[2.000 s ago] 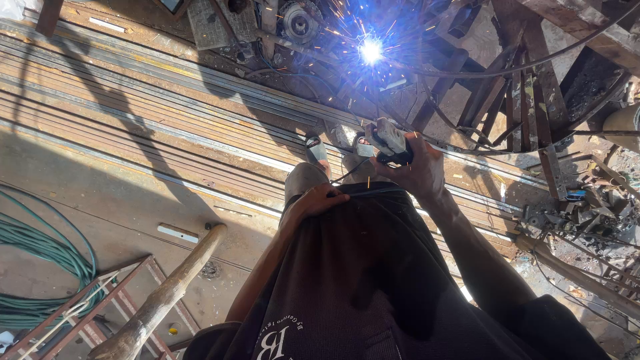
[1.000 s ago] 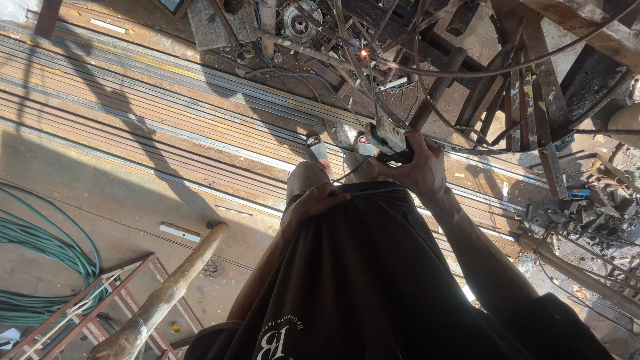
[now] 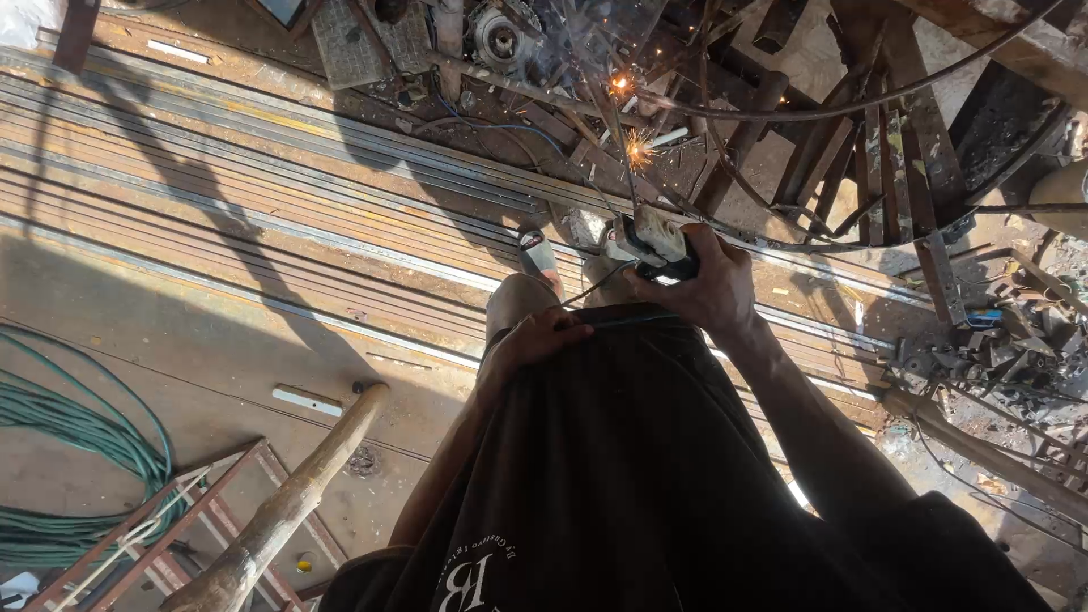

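My right hand [image 3: 718,280] grips a welding electrode holder [image 3: 661,242]. A thin welding electrode [image 3: 629,174] points up from its jaws toward a curved metal bar [image 3: 790,113]. An orange glow [image 3: 620,83] and a burst of sparks [image 3: 637,149] show near the electrode. My left hand [image 3: 544,336] rests against my dark shirt at the waist, beside a thin cable; whether its fingers hold the cable or cloth cannot be told.
Long steel bars [image 3: 255,204] lie around my feet. Scrap metal [image 3: 884,161] piles up ahead and right. A wooden pole [image 3: 280,510], a coiled green hose [image 3: 85,425] and a rusty metal frame [image 3: 170,544] are at lower left. Metal offcuts [image 3: 1028,340] lie at right.
The bright blue-white arc of two seconds ago has shrunk to a small orange glow, with sparks now showing lower down. My hands have stayed in nearly the same places.
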